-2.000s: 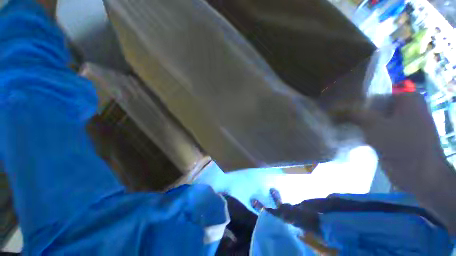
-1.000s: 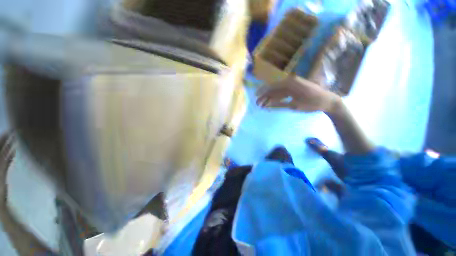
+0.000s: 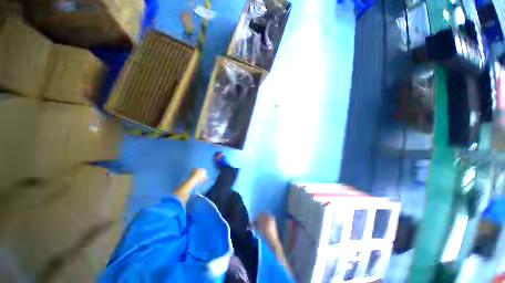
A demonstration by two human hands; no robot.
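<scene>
My left hand [image 3: 195, 179] hangs in front of my body over the blue floor, small in the picture and holding nothing that I can see. My right hand [image 3: 267, 225] is blurred beside my leg, near the product boxes; its fingers are not clear. Ahead, a brown carton with a slotted partition insert [image 3: 152, 80] stands on the floor. To its right a lined carton [image 3: 230, 102] holds crumpled clear plastic, and a second lined carton [image 3: 259, 30] stands end to end with it. Neither hand touches these cartons.
Brown cartons [image 3: 66, 143] are stacked along the left. White product boxes [image 3: 354, 235] with dark pictures and red edges stand at the lower right. The green-topped assembly line [image 3: 440, 160] runs down the right. Yellow-black tape [image 3: 158, 134] and small scraps lie on the floor.
The view has swung from close brown boxes to the floor aisle and line. The partitioned and lined cartons now show in full. The hand formerly reaching above the floor is lower, near my body.
</scene>
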